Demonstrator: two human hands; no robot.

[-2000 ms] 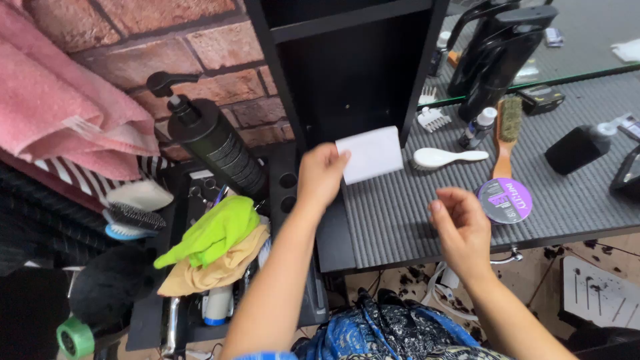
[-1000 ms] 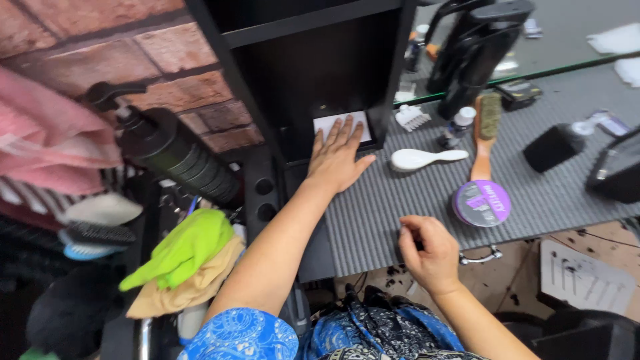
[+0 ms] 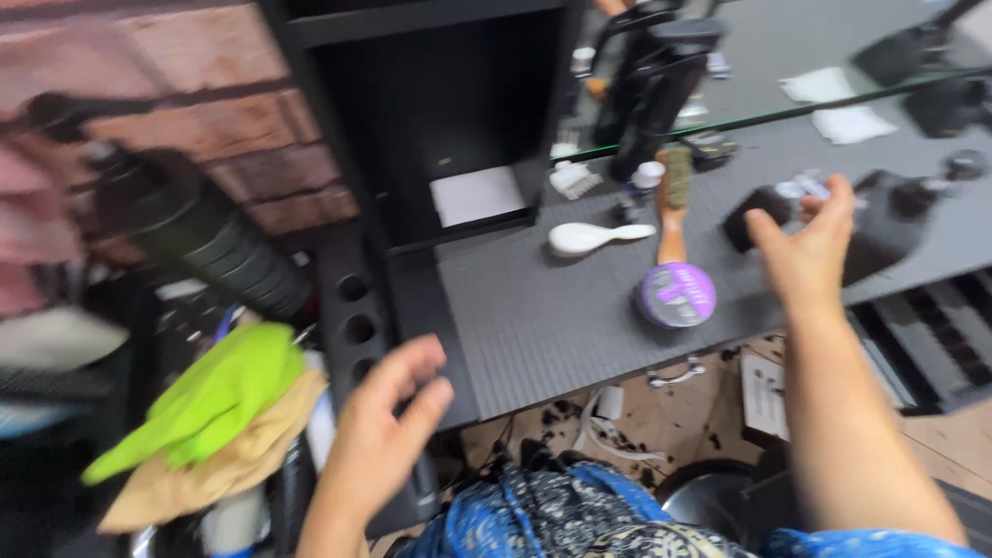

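My right hand [image 3: 810, 244] is at a small black bottle [image 3: 748, 221] on the ribbed black counter, thumb and fingers spread around its top; whether they touch it I cannot tell. My left hand [image 3: 395, 426], fingers apart and nothing in it, hovers by the counter's left end. A white folded sheet [image 3: 477, 196] lies on the floor of the black shelf compartment. Between the hands are a white-handled brush or spoon-like tool [image 3: 585, 238], a wooden-handled bristle brush [image 3: 673, 201] and a round tub with a purple lid [image 3: 677, 294]. A larger dark pump bottle [image 3: 891, 221] stands right of the small bottle.
At left, a large black pump bottle [image 3: 201, 225] and green [image 3: 221, 395] and beige cloths [image 3: 232, 477] crowd a black trolley [image 3: 407, 302]. A white clipper comb [image 3: 573, 180] and small white-capped bottle [image 3: 645, 182] sit near the mirror. A drawer [image 3: 930, 341] juts out at right.
My left hand has let go of the white sheet, now in the shelf compartment, and drawn back toward me. My right hand has moved right to the small black bottle.
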